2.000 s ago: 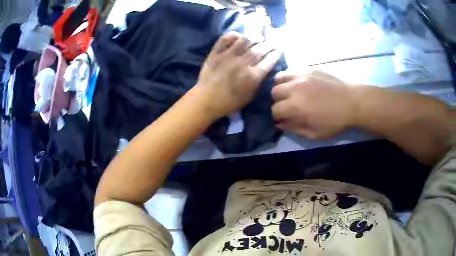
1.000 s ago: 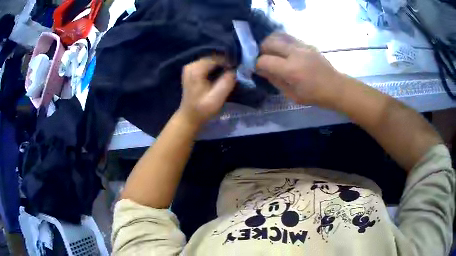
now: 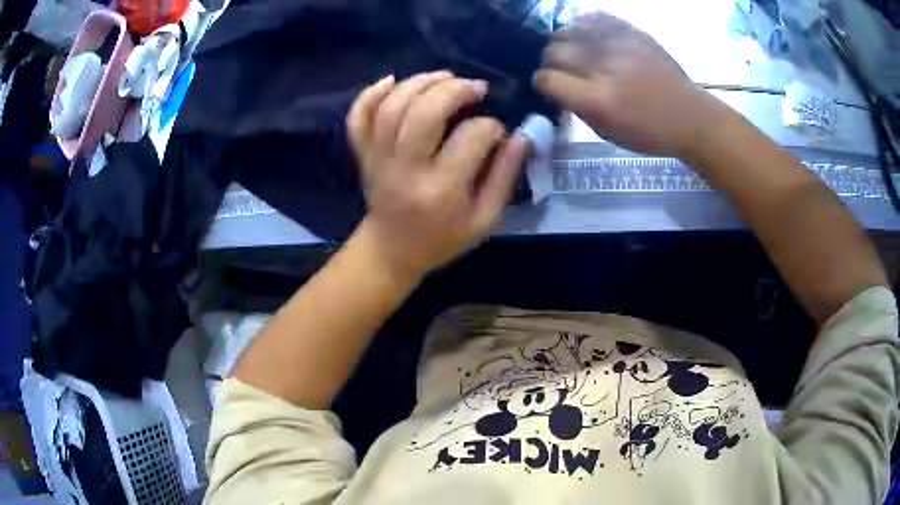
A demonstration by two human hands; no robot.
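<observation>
A black garment piece point(image 3: 286, 89) lies limp over the left and middle of the table front. My left hand point(image 3: 434, 163) is on it near the table's front edge, fingers curled on the cloth. A pale label point(image 3: 538, 158) shows at the cloth's edge, just right of my left fingertips. My right hand point(image 3: 617, 84) is blurred, with its fingertips pinching the cloth's right edge above the label. No needle or presser foot can be made out.
The white table has a printed ruler scale point(image 3: 632, 175) along its front. A pink tray point(image 3: 94, 84) and a red-orange item point(image 3: 153, 12) are upper left. Black garments point(image 3: 109, 266) hang off the left edge above a white basket point(image 3: 153, 454). A white printed patch point(image 3: 811, 107) and black cords lie at right.
The black cloth has shifted up and back, baring more of the ruler scale. My right hand has moved up and right. My left hand has moved right, and the label now sits lower and further right.
</observation>
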